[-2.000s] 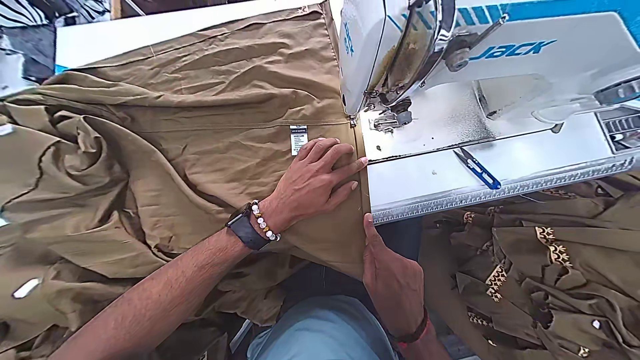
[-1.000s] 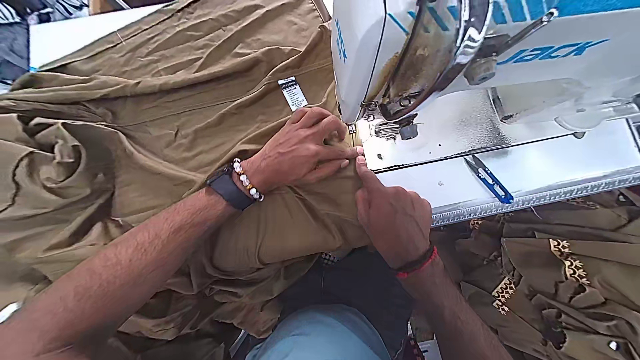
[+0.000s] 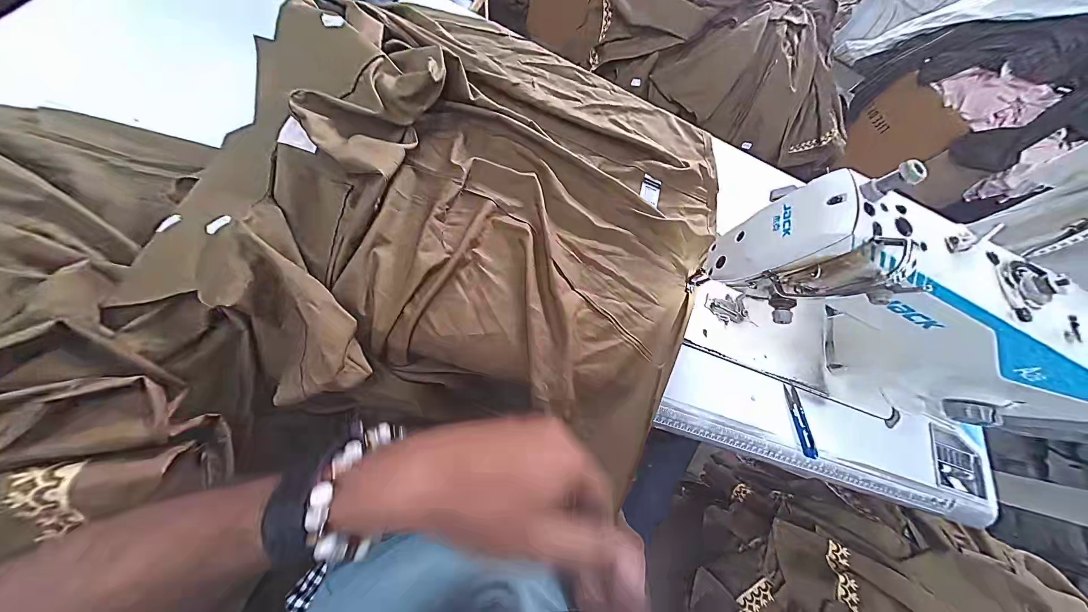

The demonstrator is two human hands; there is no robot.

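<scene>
A brown garment (image 3: 510, 280) lies spread and creased, its right edge under the needle area of a white Jack sewing machine (image 3: 816, 221). A small white label (image 3: 650, 190) shows on the cloth near the machine head. My left hand (image 3: 484, 501), blurred, is low in the view in front of the garment, over my lap; a dark band and a beaded bracelet are at its wrist. Whether its fingers hold anything cannot be told. My right hand cannot be made out apart from it. Blue thread snips (image 3: 800, 421) lie on the machine bed.
A measuring scale (image 3: 765, 455) runs along the table's front edge. Brown patterned garments (image 3: 816, 544) are heaped at the lower right, with more brown clothes (image 3: 722, 76) beyond the table. Other brown cloth (image 3: 68, 340) lies at the left. A brown carton (image 3: 905, 123) is at the upper right.
Both hands have left the cloth edge beside the needle; my left hand is now lower, towards my lap. The view has swung, showing more garments beyond the table.
</scene>
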